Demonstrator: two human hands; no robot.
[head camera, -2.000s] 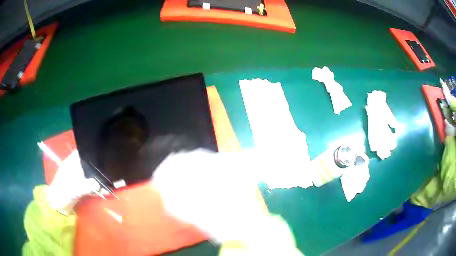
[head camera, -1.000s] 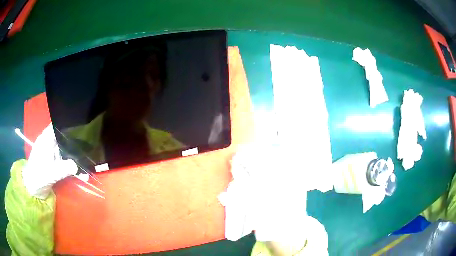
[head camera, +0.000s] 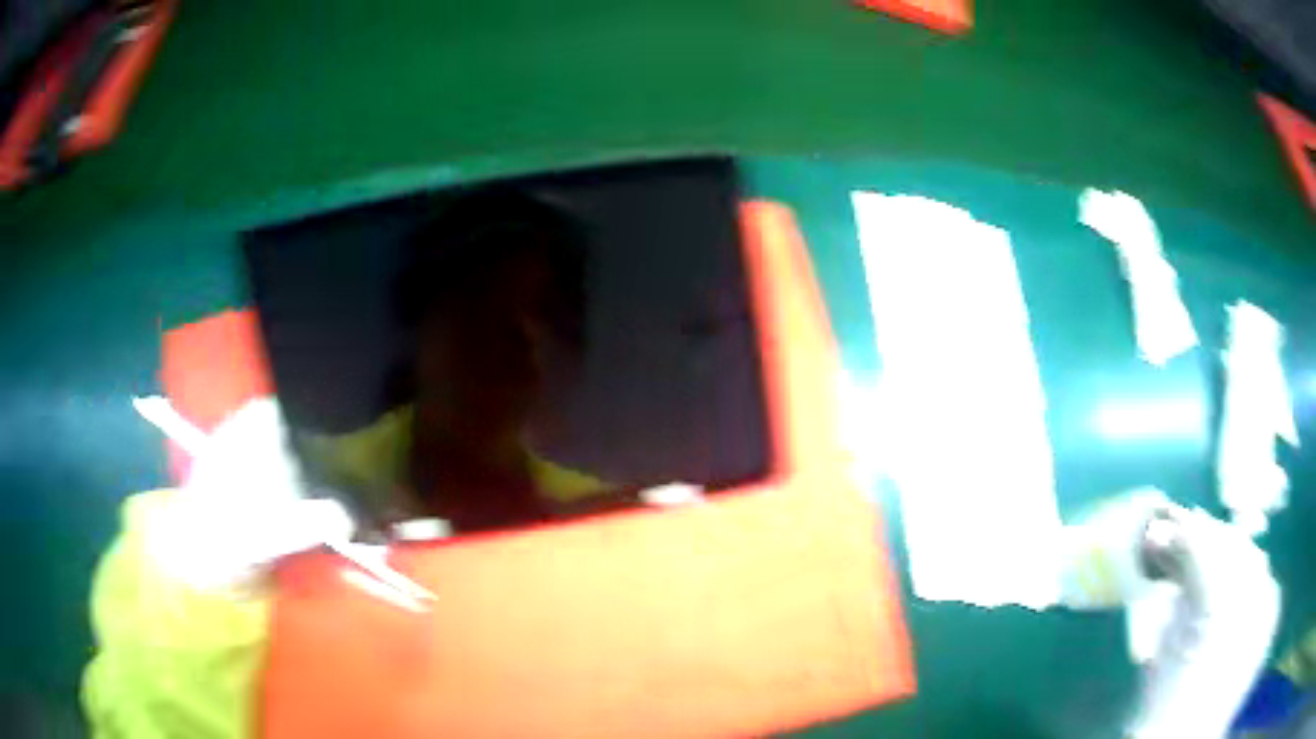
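Note:
A black display panel (head camera: 520, 347), its glossy face showing a dark reflection, rests tilted over an orange-red foam pad (head camera: 577, 621). White tabs sit on its lower edge. My left hand (head camera: 246, 498), in a white glove, holds the panel's lower left corner, with thin bright strips beside the fingers. My right hand (head camera: 1212, 621), gloved and blurred, is at the lower right on the pale bottle (head camera: 1104, 563), its fingers around the round metallic top. Whether it holds a wipe is too blurred to tell.
A long white ragged-edged strip (head camera: 960, 404) lies right of the pad on the green bench (head camera: 577, 87). Smaller white wipes (head camera: 1147, 274) lie beyond it. More orange-red pads show at the far left (head camera: 108, 94), top and right edge, the left one bearing a dark panel.
My right hand has moved right, from beside the pad and long strip to the bottle. My left hand still holds the panel's corner. The whole view has shifted.

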